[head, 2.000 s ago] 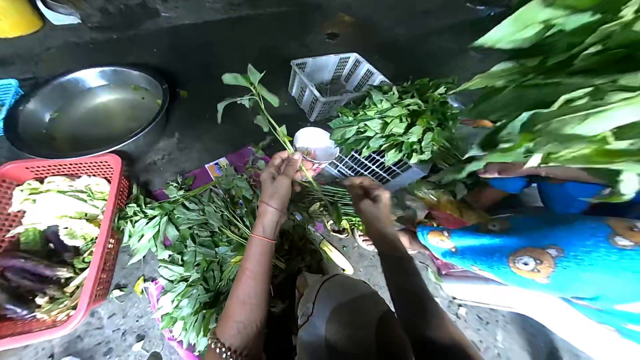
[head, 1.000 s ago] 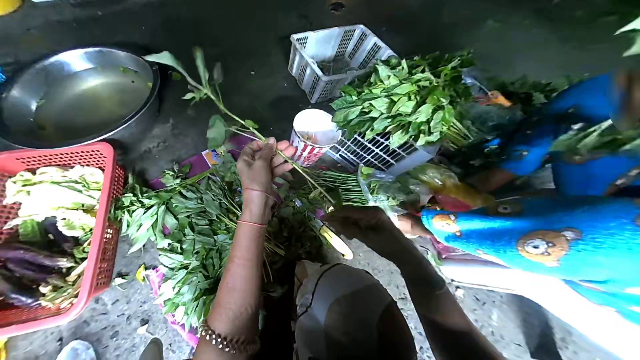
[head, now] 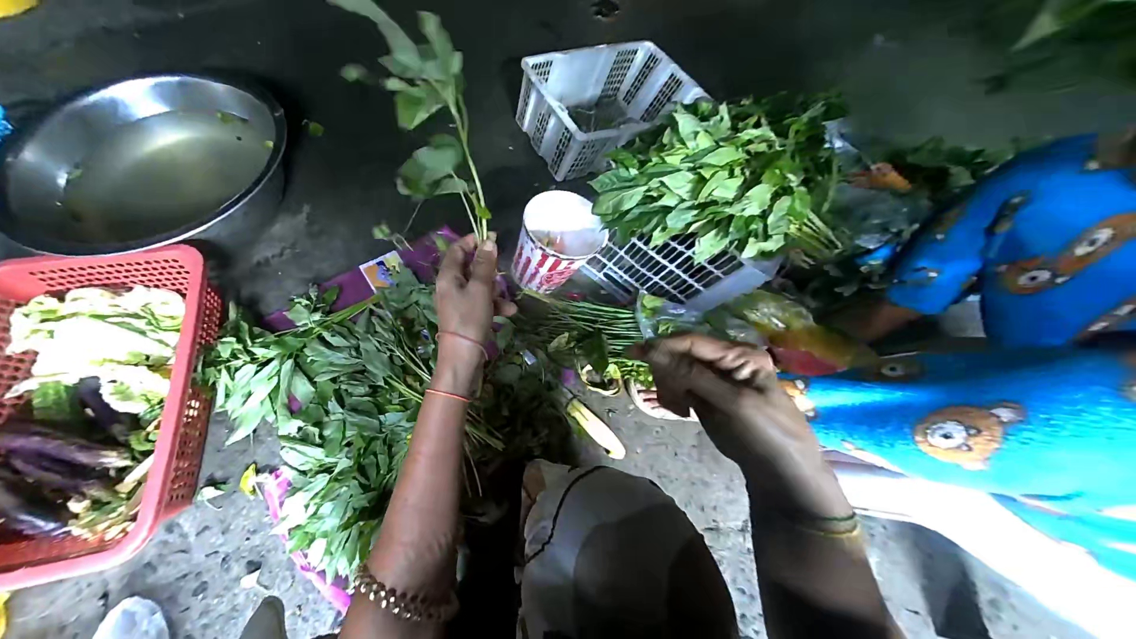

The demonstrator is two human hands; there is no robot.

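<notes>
Raised above the heap of leafy stems, my left hand (head: 470, 284) pinches a leafy green stem (head: 466, 146) whose leaves point up and away. To its right, my right hand (head: 710, 373) is blurred with the fingers curled; whether it holds anything cannot be told. Below and left of my left hand lies a pile of leafy greens (head: 337, 399) on purple sheeting. A red and white paper tub (head: 556, 244) stands just right of my left hand. Behind my right hand, a thick bunch of leafy greens (head: 728, 177) rests on an upturned grey plastic crate (head: 674, 275).
At left are a steel basin of water (head: 160, 169) and a red plastic basket (head: 191, 399) with eggplants and pale leafy vegetables. A white plastic crate (head: 581, 146) sits at the back. A person in blue bear-print clothing (head: 994, 426) is close on the right.
My left hand holds the stem more upright than a second ago. My right hand has moved away from the stem's lower end, to the right. The neighbouring person's leafy bunch has left the upper right foreground.
</notes>
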